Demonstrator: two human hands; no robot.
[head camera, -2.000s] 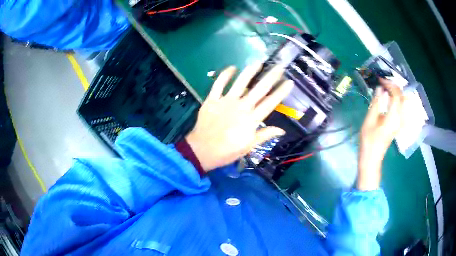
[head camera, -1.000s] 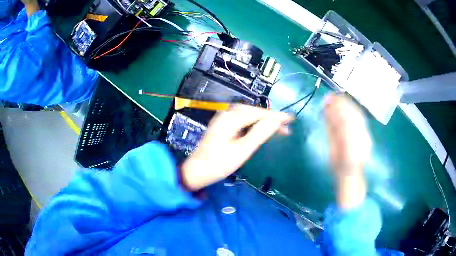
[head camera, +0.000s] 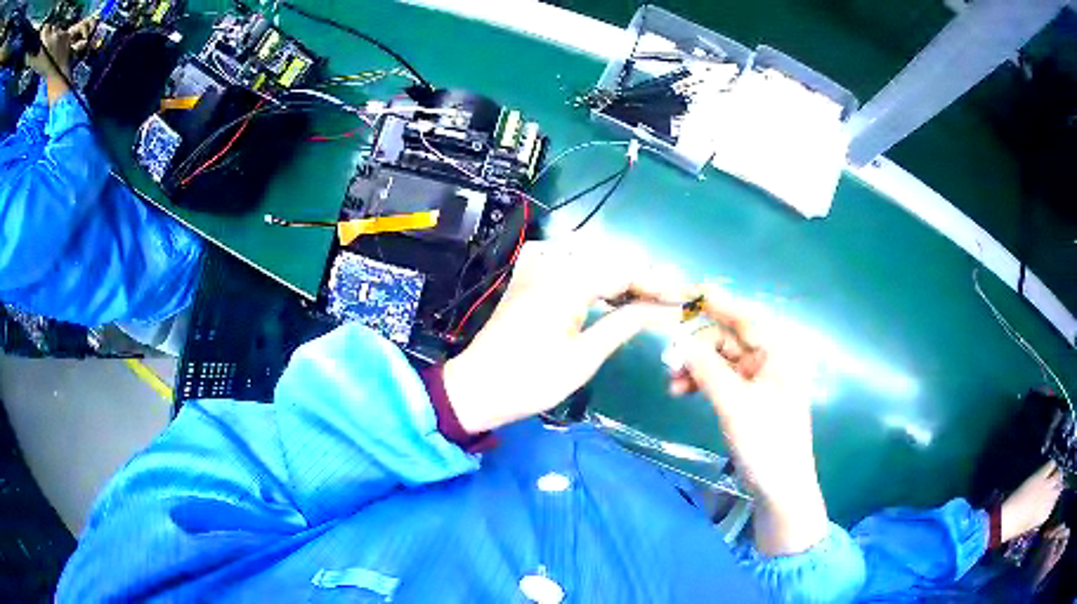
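Note:
My left hand (head camera: 549, 325) reaches past the black unit (head camera: 408, 195). Its fingertips meet those of my right hand (head camera: 756, 383) over the bench, right of the unit. Between them is a small dark-and-yellow part (head camera: 693, 309), with a whitish bit by my right thumb. Glare and blur hide their exact shape and link. The unit lies with its blue circuit board (head camera: 376, 295) towards me, an orange flat strip (head camera: 390, 224) across it and red and black wires along its right side. A black cable with a white plug (head camera: 634, 150) lies beyond it.
Clear bins with black cables (head camera: 653, 104) and white parts (head camera: 774, 130) stand at the far edge. Another black unit (head camera: 219, 118) and a person's blue sleeve (head camera: 89, 224) are at left. A dark crate (head camera: 230, 342) is below the bench edge. Another person's hand (head camera: 1030, 505) is at lower right.
My hands were apart and have come together around the small part. My right hand has left the bins. The unit and bins appear further left as the view has shifted.

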